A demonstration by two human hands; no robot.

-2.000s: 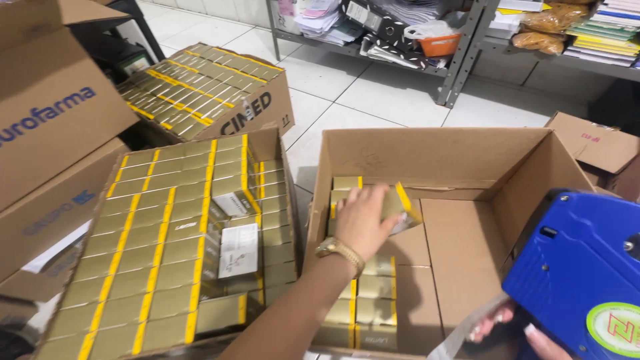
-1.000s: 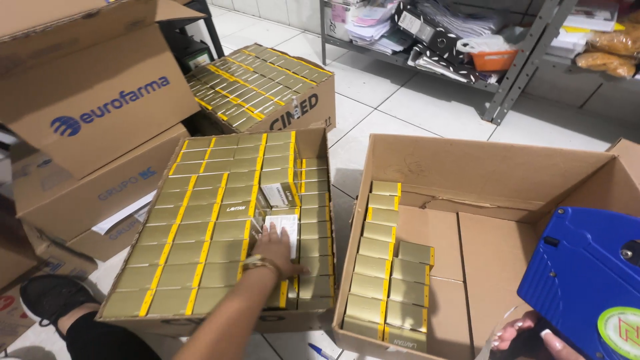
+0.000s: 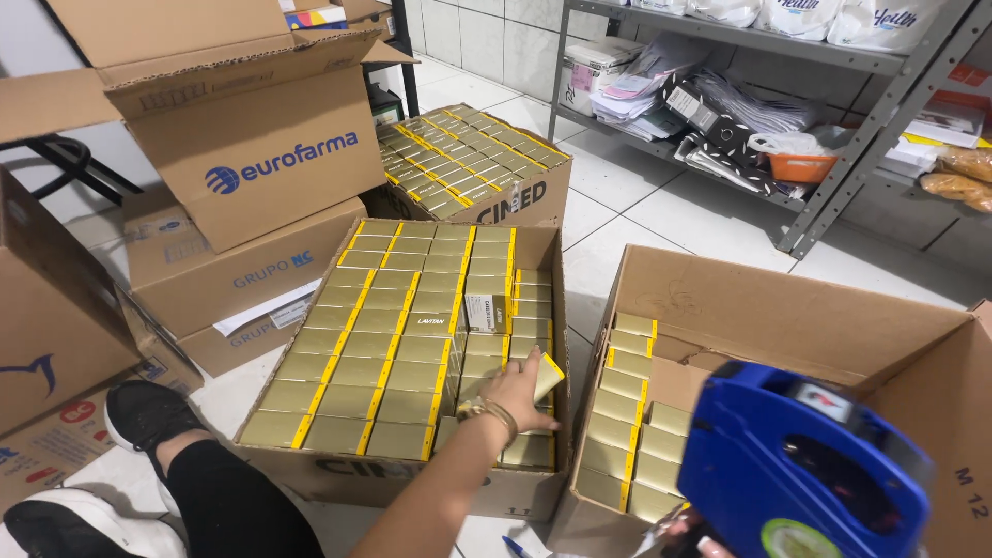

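My left hand [image 3: 515,391], with a gold bracelet at the wrist, grips a small gold carton with a yellow edge [image 3: 549,375], tilted above the right columns of an open cardboard box [image 3: 403,459] packed with like cartons. A carton with a white printed side [image 3: 487,312] lies just behind it. At the lower right my right hand [image 3: 697,538], mostly hidden, holds a blue plastic handheld labeller [image 3: 798,465]. The labeller is over a second cardboard box [image 3: 775,318], where gold cartons [image 3: 618,407] stand in two columns along the left side.
Another box of gold cartons [image 3: 473,159] stands behind. Stacked cardboard boxes [image 3: 267,167] are at the left, near my black shoe [image 3: 151,411]. A metal shelf [image 3: 744,39] with papers and a binder is at the back right. A blue pen [image 3: 514,546] lies on the tiled floor.
My left hand went from the right box to the left box, and a tilted carton is now in its fingers. The labeller has moved left over the right box.
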